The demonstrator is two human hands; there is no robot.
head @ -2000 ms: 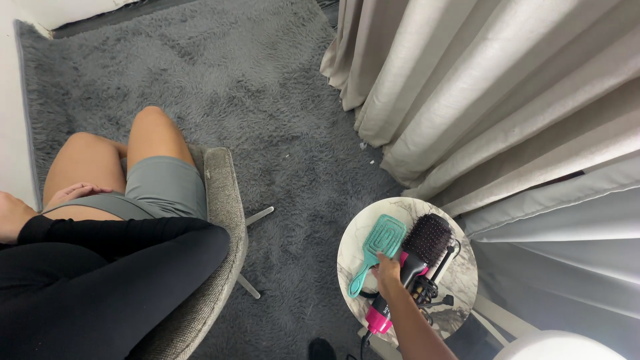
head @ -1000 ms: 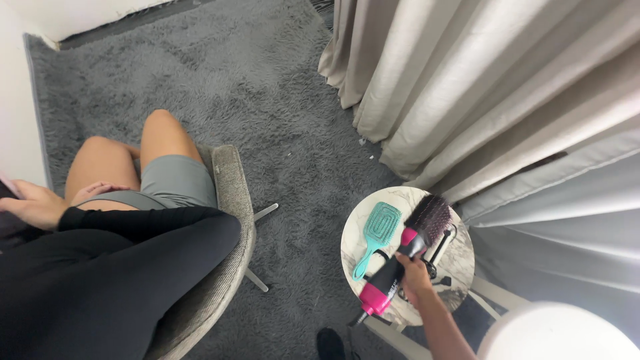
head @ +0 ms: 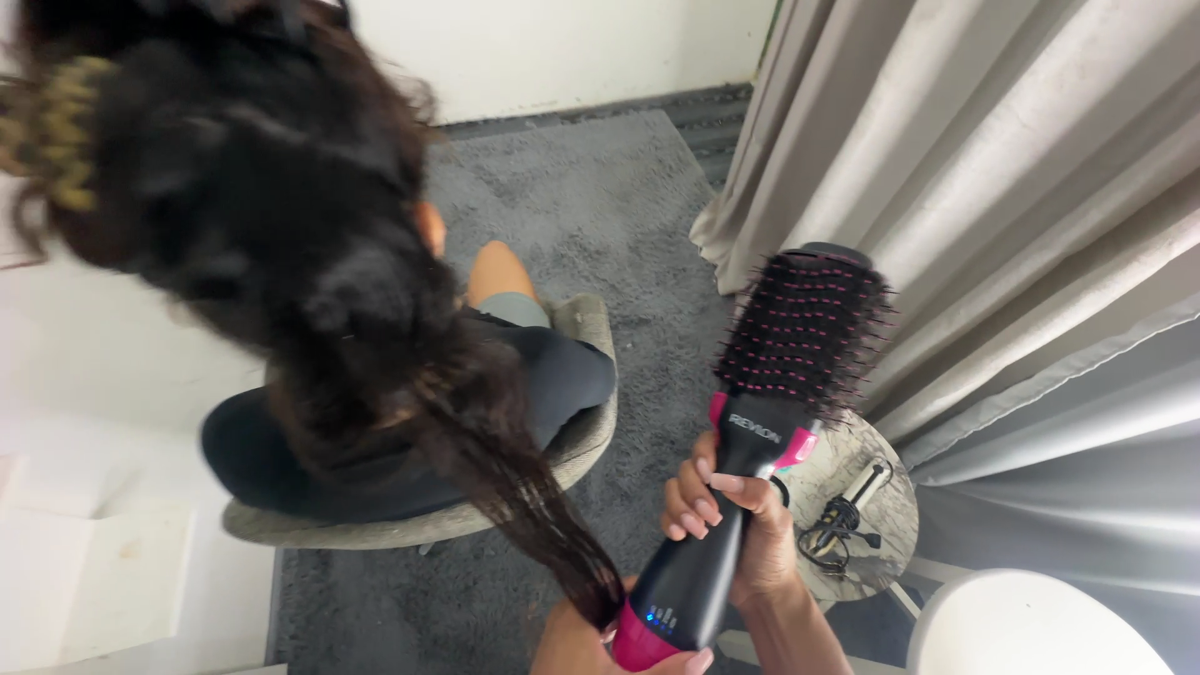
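Note:
A black and pink Revlon hot-air brush (head: 736, 450) stands out in front of me, bristle head up, with small blue lights lit near its base. My right hand (head: 741, 525) is wrapped around its black handle. Lower down, my left hand (head: 581, 637) is at the pink base, its thumb against it, and it also holds the end of a long section of dark hair (head: 525, 478). That section runs from the head of a seated person (head: 281, 234), whose upper hair is gathered with a patterned clip (head: 80, 131). The brush bristles are apart from the hair.
Right of the brush, a round marble-top table (head: 891, 506) bears a corded styling tool (head: 848, 511). Grey curtains (head: 937, 187) hang at the right. A white rounded surface (head: 1031, 628) is at lower right. The person sits on a grey upholstered chair (head: 591, 375) over a grey rug (head: 562, 187).
The hot-air brush has come up off the table in my right hand. My left hand and the hair section have come into view. The view has shifted to the person's head.

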